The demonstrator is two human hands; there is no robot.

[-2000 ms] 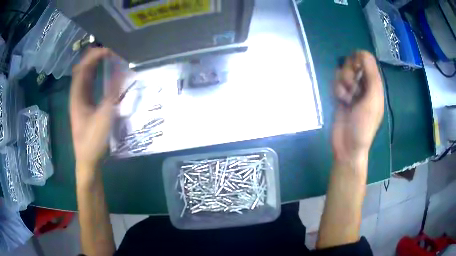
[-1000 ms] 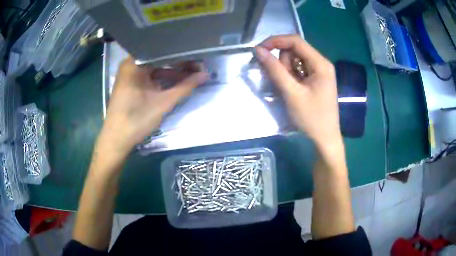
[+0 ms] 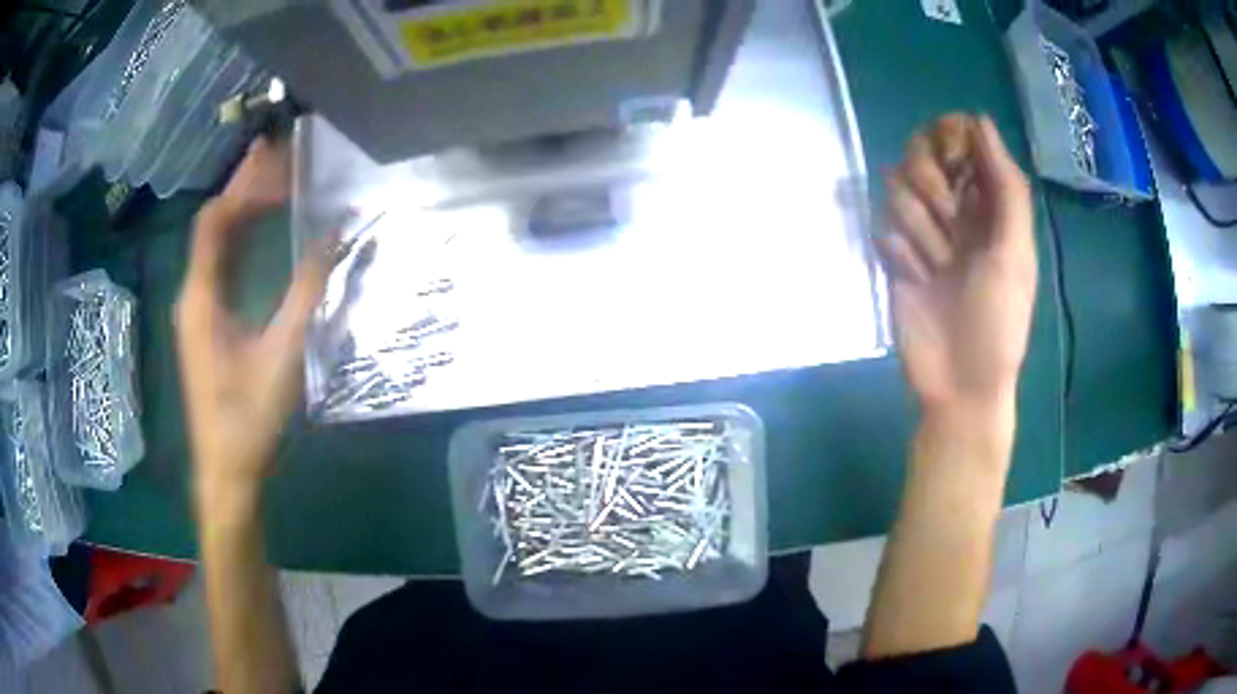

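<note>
My left hand (image 3: 244, 305) is blurred over the tray's left edge, thumb and fingers spread apart, its thumb tip close to loose metal pins (image 3: 394, 355) on the shiny tray (image 3: 719, 305). My right hand (image 3: 963, 258) is raised right of the tray, fingers partly curled; what lies inside them is too blurred to tell. A small dark-grey fixture (image 3: 573, 213) sits on the tray below the grey machine head (image 3: 529, 88). A clear tub (image 3: 475, 576) full of silver pins stands in front of me.
Clear tubs of pins stand at the left (image 3: 98, 380) and lean together at the upper left (image 3: 170, 102). Another tub (image 3: 1072, 115) is at the upper right beside a blue edge. A brass-coloured piece (image 3: 254, 102) is left of the head. A dark cable (image 3: 1061, 298) runs along the right.
Both hands have moved outward from under the machine head, left hand to the left and right hand to the right. The fixture and the loose pins are uncovered. My right hand now covers the black slab's place.
</note>
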